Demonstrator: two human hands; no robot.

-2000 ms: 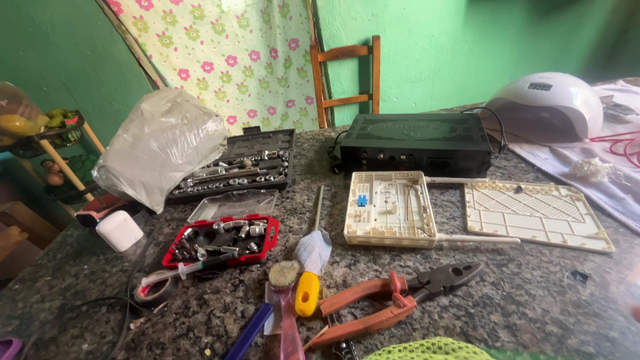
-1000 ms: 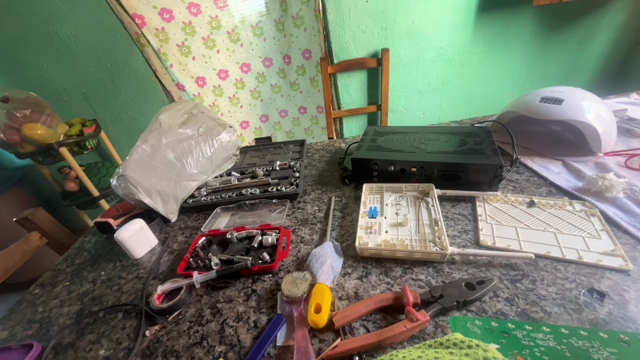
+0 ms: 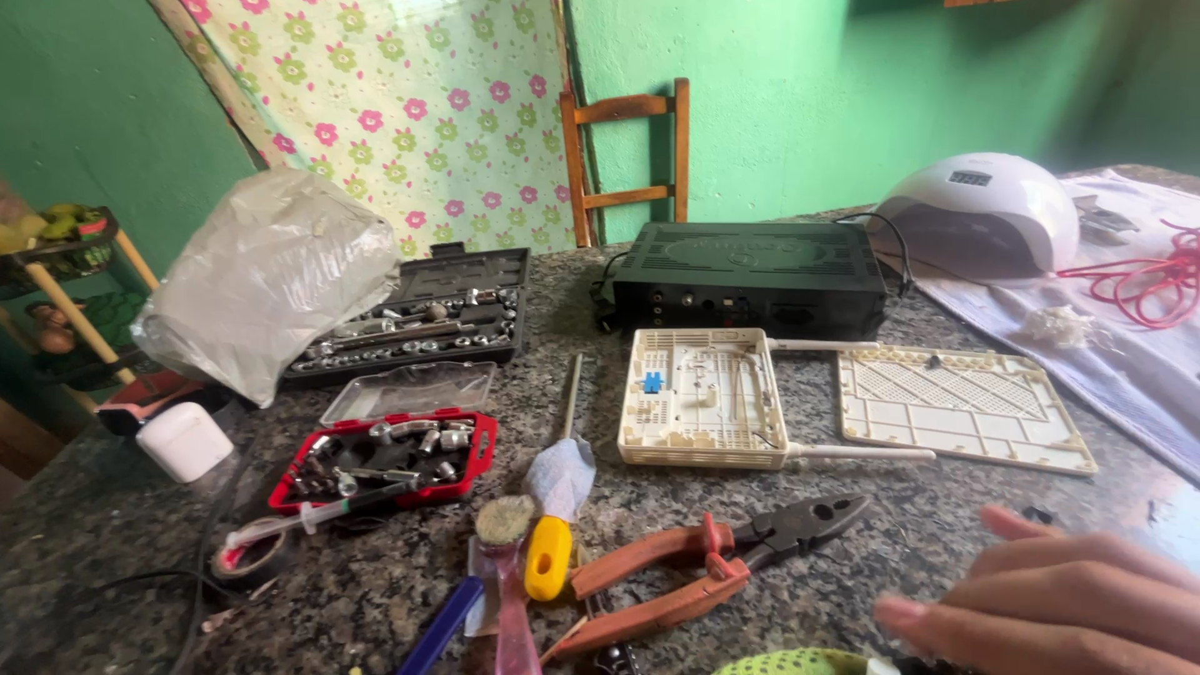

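My right hand (image 3: 1050, 600) enters at the lower right, blurred, fingers pointing left and somewhat spread; nothing shows between them, and its palm is partly cut off. My left hand is out of view. Nearest to the right hand are combination pliers (image 3: 712, 572) with worn orange handles, lying with jaws apart from my fingers. A yellow-green mesh item (image 3: 797, 662) shows at the bottom edge. Beyond the hand lie an opened white plastic router casing (image 3: 698, 398) with two antennas and its detached cover (image 3: 966, 408). A screwdriver with a yellow handle (image 3: 548, 558) and a pink-handled brush (image 3: 511, 572) lie left of the pliers.
A red case of sockets (image 3: 384, 459), a black socket set (image 3: 422, 328) and a plastic bag (image 3: 267, 272) occupy the left. A roll of tape (image 3: 251, 553) lies near cables. Behind stand a black electronic box (image 3: 745, 272) and a white domed lamp (image 3: 980, 216) on a cloth.
My right hand has come into view at the lower right. The green circuit board seen at the lower right a second ago no longer shows. The tools and casing lie as before.
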